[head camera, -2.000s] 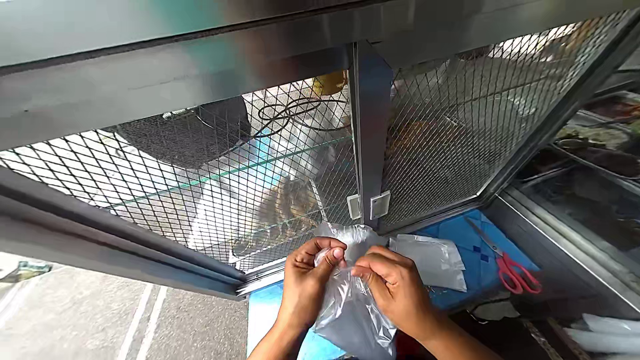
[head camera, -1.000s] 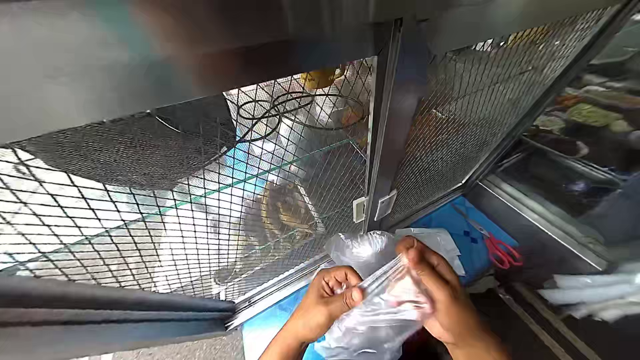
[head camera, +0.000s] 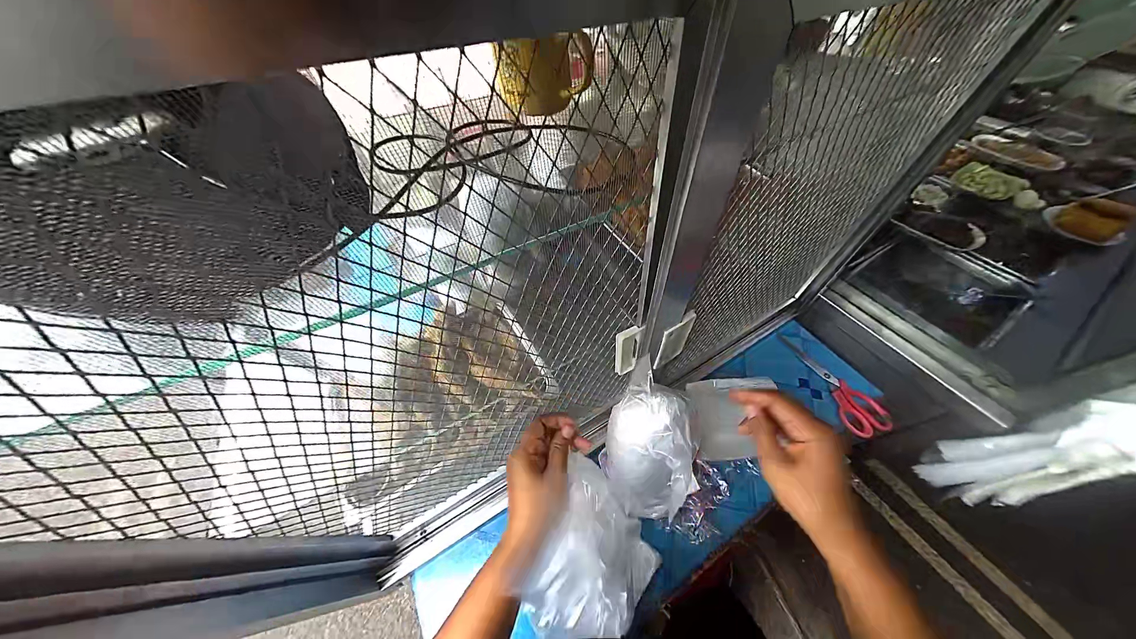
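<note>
My left hand (head camera: 543, 470) has its thumb and fingers pinched together at the top of a crumpled clear plastic bag (head camera: 590, 550), which hangs beside the palm. To the right, my right hand (head camera: 794, 457) is raised with bent fingers, blurred, and nothing shows between them. A filled, knotted plastic bag (head camera: 650, 448) stands between the hands against the mesh doors. Behind my right fingers lies a flat stack of clear bags (head camera: 719, 417) on a blue patterned cloth (head camera: 737, 497). Scissors with red handles (head camera: 859, 411) rest farther right on that cloth.
Metal-framed mesh doors (head camera: 497, 293) with small white latches (head camera: 628, 350) rise in front. Behind them are a yellow mug (head camera: 537, 75), a coiled black cable (head camera: 417, 173) and a glass shelf. Trays of food (head camera: 985, 182) stand at the upper right, with white plastic bags (head camera: 1029, 453) below.
The hands have moved apart; one second ago both held the clear plastic between them. My right hand has let go of it and moved right. The view has shifted.
</note>
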